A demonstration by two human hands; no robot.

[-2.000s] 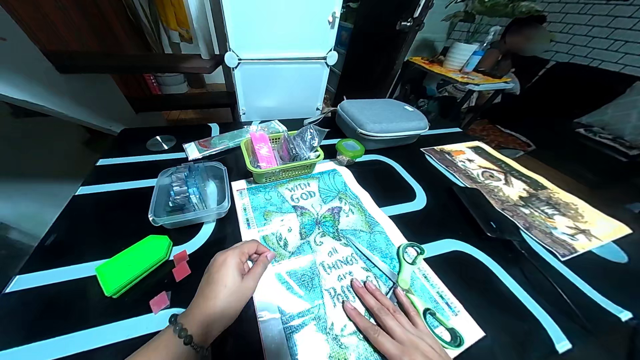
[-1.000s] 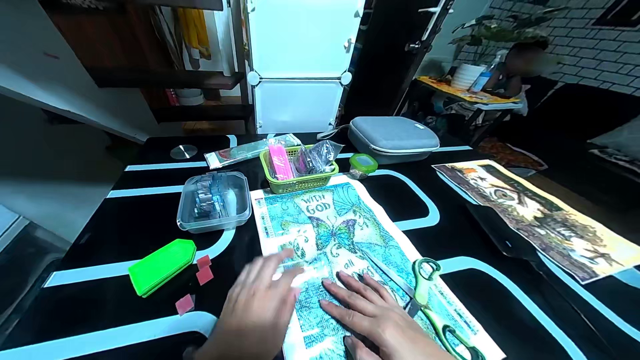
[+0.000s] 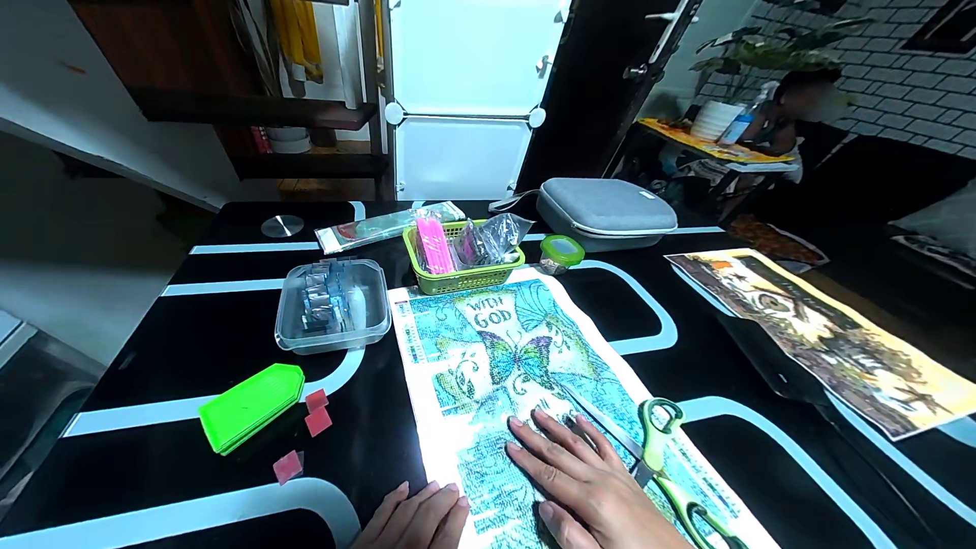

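A diamond painting canvas (image 3: 526, 381) with a butterfly and lettering lies on the black table. My right hand (image 3: 591, 480) rests flat on its lower middle, fingers slightly spread, holding nothing. Beside that hand, green-handled scissors (image 3: 654, 450) lie on the canvas, blades toward the butterfly. My left hand (image 3: 419, 518) is at the canvas's lower left edge, partly cut off by the frame, fingers close together with nothing seen in them. Green plastic trays (image 3: 252, 406), stacked, and several small pink wax squares (image 3: 318, 421) lie left of the canvas.
Behind the canvas stand a green basket (image 3: 467, 280) with packets, a small green-lidded container (image 3: 561, 252) and a grey case (image 3: 606, 212). A clear plastic box (image 3: 333, 309) is at left. Another picture sheet (image 3: 823, 328) and a black strap-like item (image 3: 774, 358) lie right. A person (image 3: 785, 114) sits farther back.
My left hand has moved down from the canvas's middle left to its lower left edge. My right hand stays on the canvas beside the scissors.
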